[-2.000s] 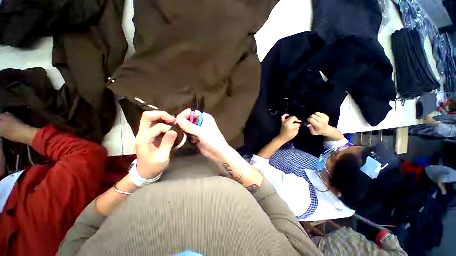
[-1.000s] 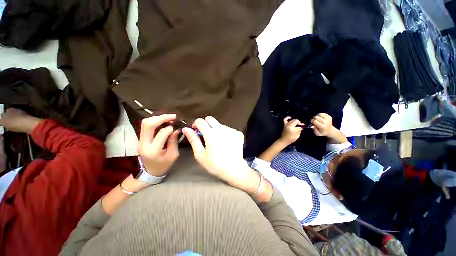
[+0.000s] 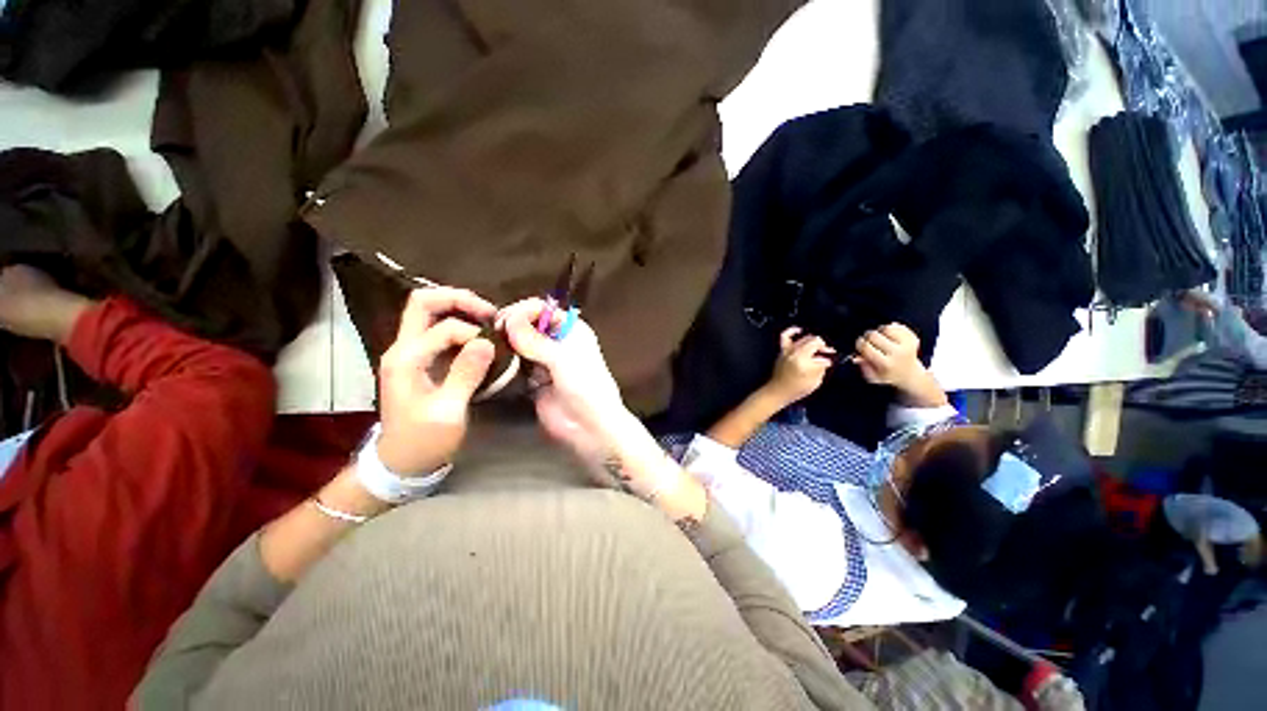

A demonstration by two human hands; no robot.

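Brown trousers (image 3: 556, 153) lie over the white table and hang toward my lap. My left hand (image 3: 431, 364) pinches a fold of their edge between thumb and fingertips. My right hand (image 3: 563, 364) is right beside it, its thumb and finger at the same edge. It holds thread snips (image 3: 563, 313) with pink and blue grips in the palm, dark blades pointing up and away from the cloth edge. A pale drawstring (image 3: 393, 263) shows on the brown cloth left of my hands, and a pale loop hangs between the hands. The pinched spot is mostly hidden by fingers.
A person in red (image 3: 132, 445) sits at left beside more brown garments (image 3: 229, 153). At right a person's hands (image 3: 848, 358) work on black garments (image 3: 903, 208). A dark folded stack (image 3: 1146, 208) and plastic-wrapped items (image 3: 1181, 84) lie at the far right.
The snips, mostly covered by my right hand one second ago, show again with blades pointing up. My right hand has turned. My left hand keeps its pinch on the cloth edge.
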